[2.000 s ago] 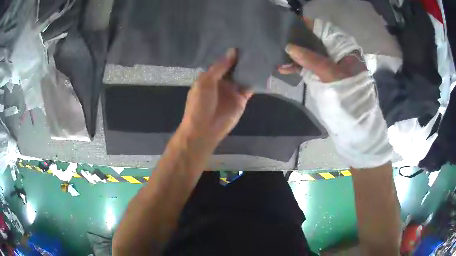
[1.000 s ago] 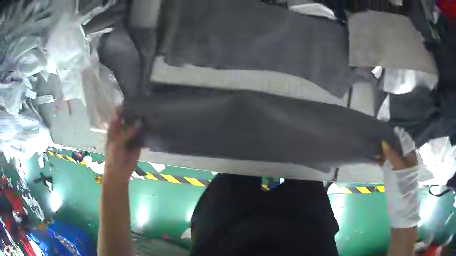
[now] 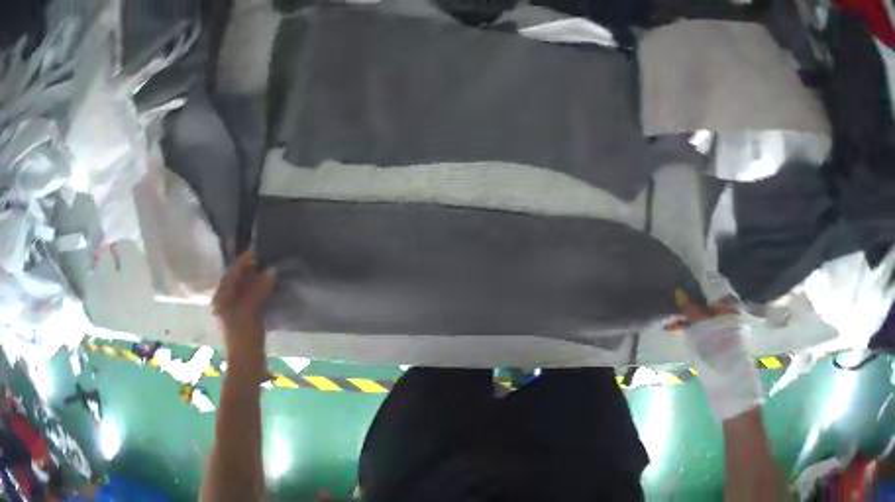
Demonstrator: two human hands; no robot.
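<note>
A dark grey cut panel (image 3: 461, 270) lies along the near edge of the table, its right end curved and tapering. My left hand (image 3: 245, 294) grips its left end at the near corner. My right hand (image 3: 709, 319), wrapped in white gauze with fingertips bare, grips its right tapering end. The panel is stretched nearly flat between them; whatever is under it is mostly hidden. Another dark grey panel (image 3: 451, 98) lies flat farther back, with a pale strip of table showing between the two.
Pale strips (image 3: 108, 167) are heaped at the left beside dark hanging pieces (image 3: 201, 147). A beige piece (image 3: 731, 78), white scraps (image 3: 751, 155) and dark cloth (image 3: 775, 230) lie at the right. Red fabric (image 3: 868, 18) shows at the far right corner. The light grey table (image 3: 442, 349) ends near my body.
The upper pieces I was handling are down on the back row. The front panel, first held up between both hands, is now lowered onto the table at the near row.
</note>
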